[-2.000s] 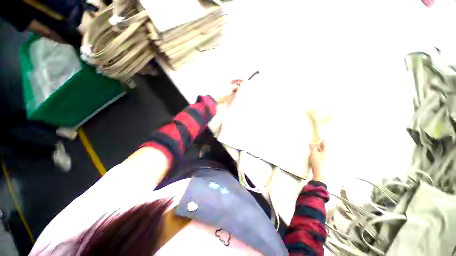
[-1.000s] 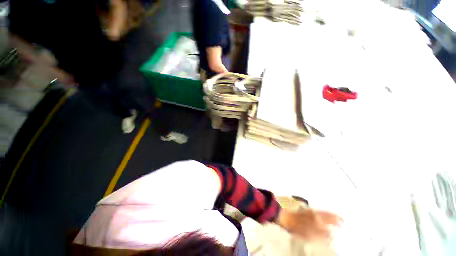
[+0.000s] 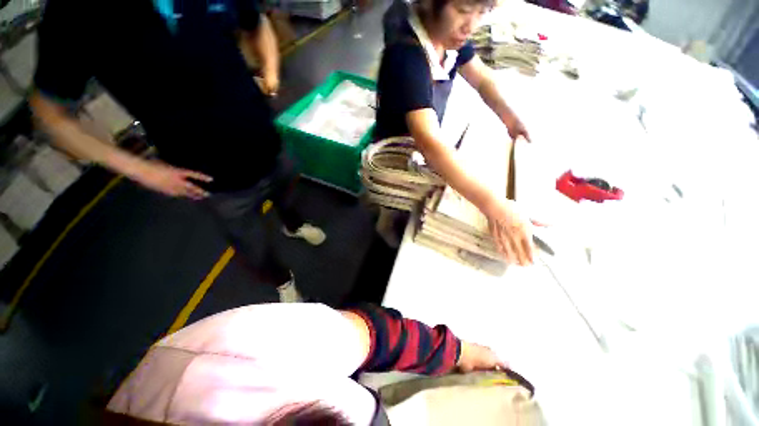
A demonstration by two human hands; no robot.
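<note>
A beige tote bag (image 3: 458, 403) lies at the bottom edge of the picture, cut off by it, with a dark edge and a small yellow line at its far right corner. My left hand (image 3: 481, 358), below a red-and-black striped sleeve, is at the bag's far edge and grips the cloth there; its fingertips are partly hidden. My right hand is out of the picture.
A person's hands rest on a stack of folded bags (image 3: 462, 225) on the white table (image 3: 533, 316). A red tape dispenser (image 3: 589, 187) lies beyond. Another person stands left, near a green crate (image 3: 320, 154).
The view has swung left. My left hand has gone from reaching over the bag to its far edge. The person across has leaned in and put their hands on the stack.
</note>
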